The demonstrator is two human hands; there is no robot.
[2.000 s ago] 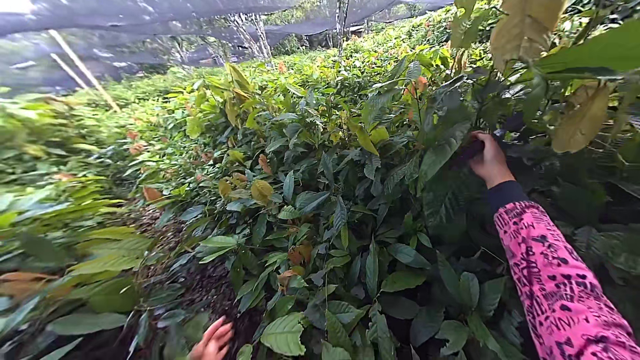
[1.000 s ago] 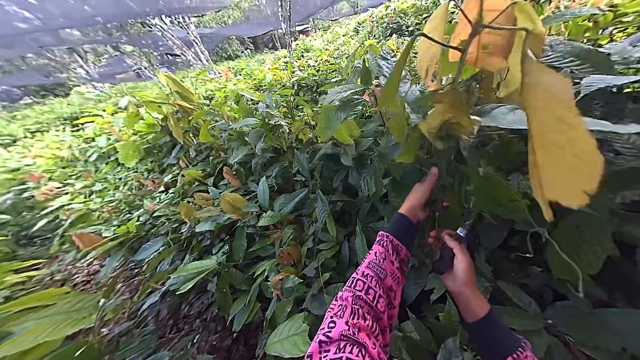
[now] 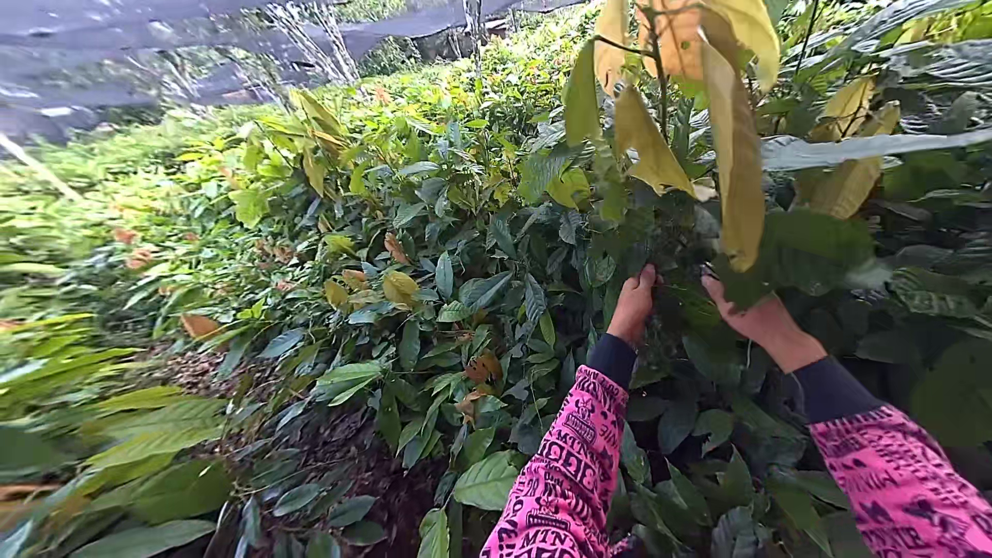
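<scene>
My left hand (image 3: 634, 306) reaches into the dark green foliage right of centre, its fingertips closed among thin stems; what it grips cannot be made out. To its right, my right hand (image 3: 756, 316) is partly covered by a green leaf (image 3: 810, 252), and its fingers go out of sight among the leaves. No tool shows in it now. Just above both hands hangs a plant stem (image 3: 660, 77) with large yellow, partly torn leaves (image 3: 735, 155).
Dense leafy seedlings (image 3: 434, 287) fill the middle and left. Brown leaf litter (image 3: 341, 465) covers the ground at lower left. Dark shade netting (image 3: 194, 50) hangs across the back. A pale leaf (image 3: 868, 149) juts in from the right.
Two seconds ago my left hand was low at the frame's bottom; it has since risen into the plants beside my right hand. A dark-handled tool showed in my right hand one second ago.
</scene>
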